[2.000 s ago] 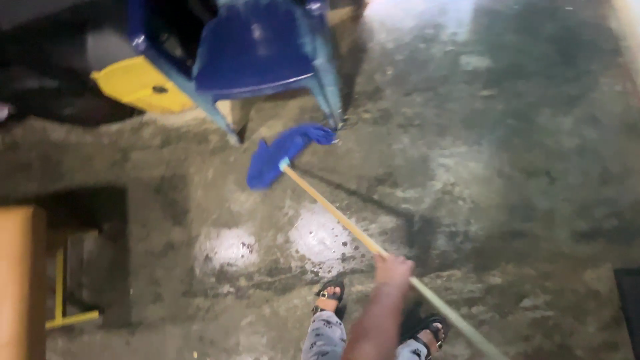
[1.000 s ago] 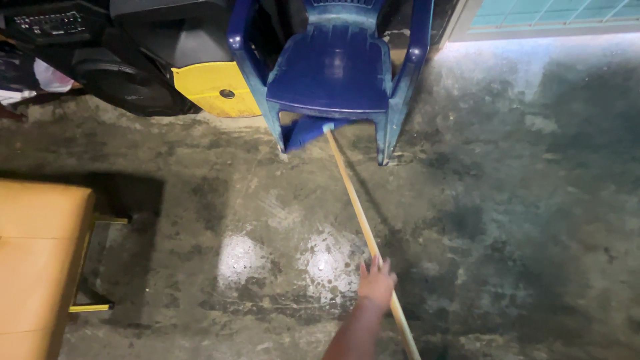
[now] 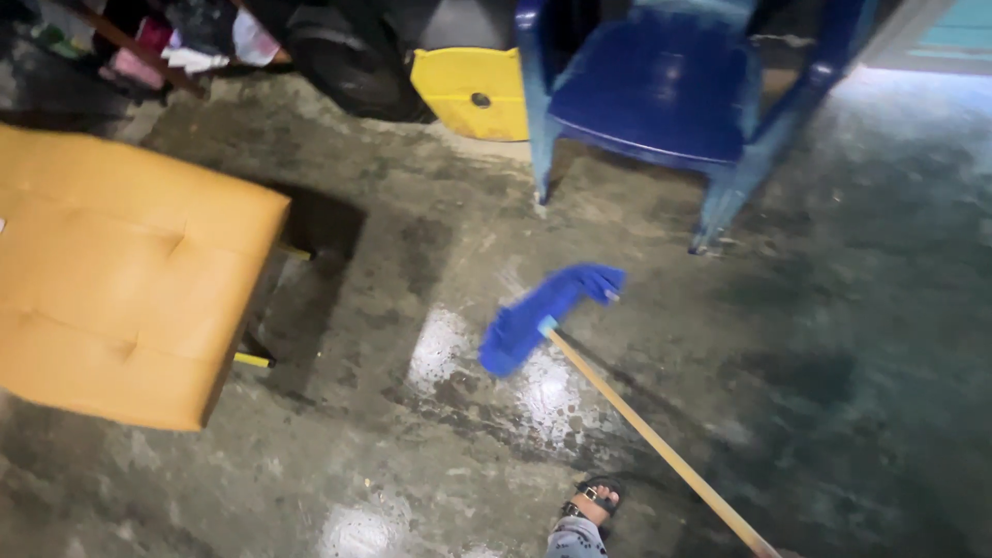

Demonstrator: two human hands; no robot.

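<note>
A blue cloth mop head (image 3: 535,322) lies on the wet concrete floor, in front of the blue plastic armchair and apart from its legs. From its light-blue socket a wooden mop handle (image 3: 659,446) slants down to the lower right. Only a sliver of my left hand (image 3: 789,553) shows at the bottom edge, around the handle; its fingers are hidden by the frame's edge. My right hand is out of view. Water spots and bright reflections mark the floor below the mop head.
The blue plastic armchair (image 3: 651,93) stands at the upper right, beside a yellow panel (image 3: 473,93) and a black loudspeaker (image 3: 349,58). At left is an orange padded seat (image 3: 124,287) with yellow-tipped legs. My sandaled foot (image 3: 595,500) is at the bottom.
The mop head, under the chair a second ago, has come out onto the floor in front of it. My left hand has moved almost out of view at the bottom.
</note>
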